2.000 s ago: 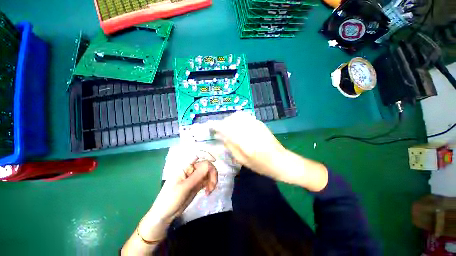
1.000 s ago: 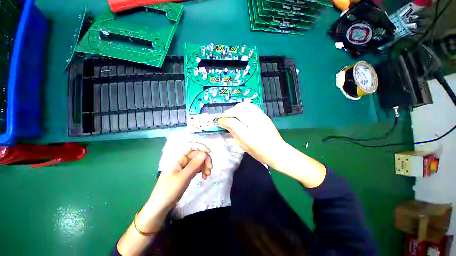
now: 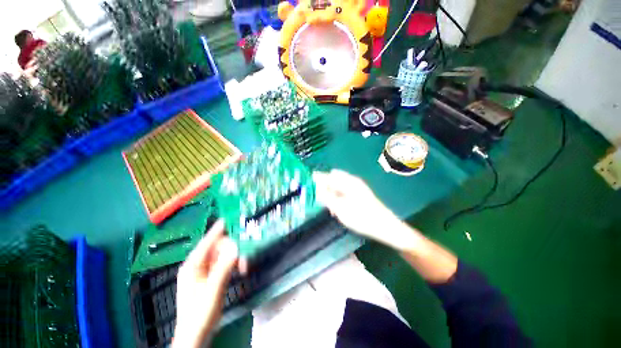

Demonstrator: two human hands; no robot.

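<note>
A green circuit board, blurred by motion, is held up above the black slotted tray at the bench edge. My left hand grips its near left edge. My right hand is at its right edge, fingers closed on it. The board is tilted, with its component side facing up. Another green board lies on the tray's far left part.
A yellow-green panel with red-orange border lies beyond. Board stack, orange cartoon fan, black fan, wire reel and black station stand behind. Blue bins with boards line the left; a person is far off.
The board has been lifted off the tray, and my left hand has come up from the lap to hold it. My right hand has moved to its right edge. The view has swung upward.
</note>
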